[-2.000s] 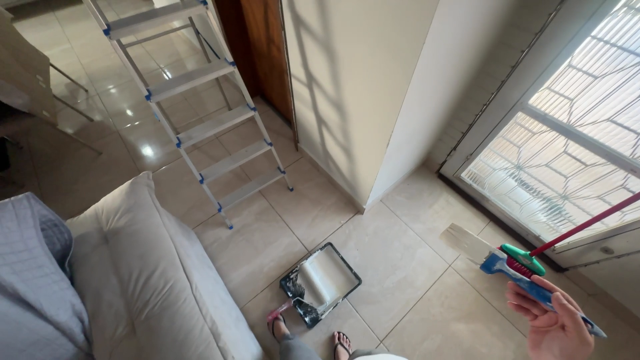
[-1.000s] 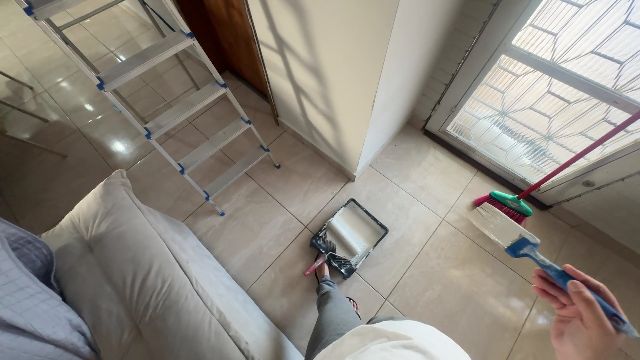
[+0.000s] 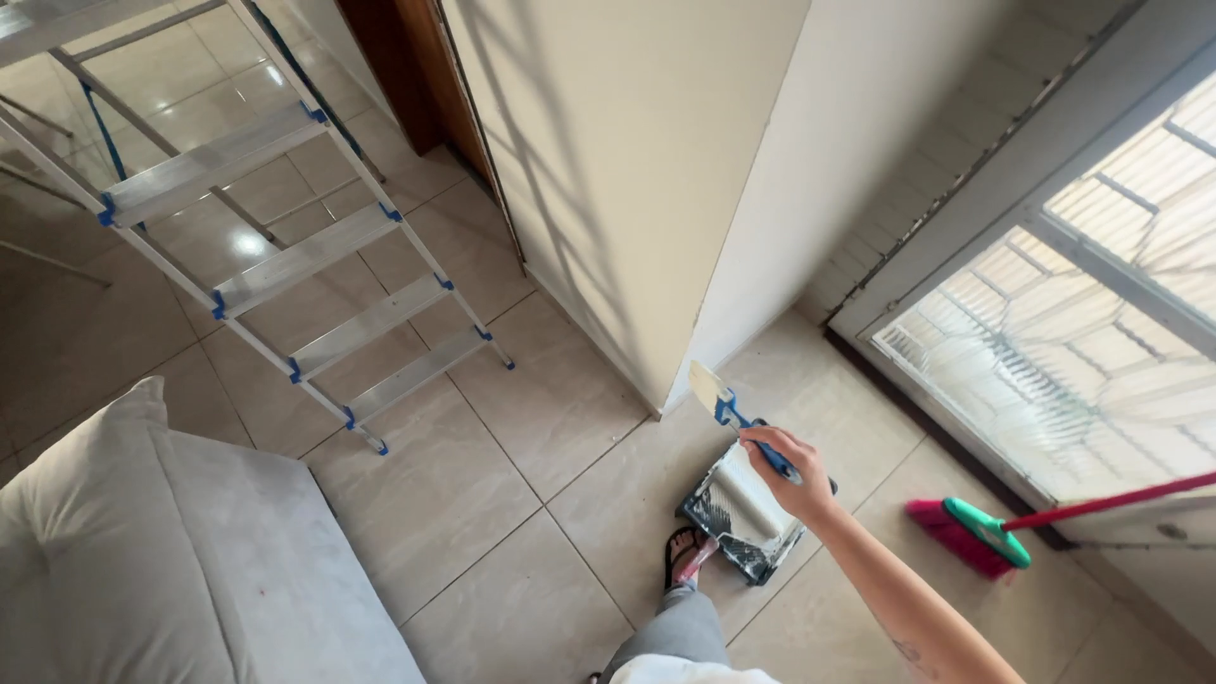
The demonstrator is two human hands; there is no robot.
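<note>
My right hand (image 3: 790,465) grips the blue handle of a paintbrush (image 3: 727,407) whose pale bristles carry paint. The brush tip points up and left, close in view to the lower corner of the cream wall (image 3: 655,190). Below the hand, on the tiled floor, lies a black paint tray (image 3: 698,503) with a paint roller (image 3: 750,499) in it; the forearm and hand cover part of the tray. The roller's reddish handle (image 3: 700,559) sticks out beside my sandalled foot (image 3: 679,551). My left hand is out of view.
An aluminium stepladder (image 3: 332,249) with blue fittings stands at the left. A grey sofa (image 3: 266,551) fills the lower left. At the right, a broom (image 3: 969,537) with magenta bristles rests by a metal-framed glass door (image 3: 950,275). A brown wooden door (image 3: 404,76) is at the top.
My right hand has moved from the right side, near the broom, to above the tray by the wall corner, still holding the brush. The brush was over the floor near the broom before.
</note>
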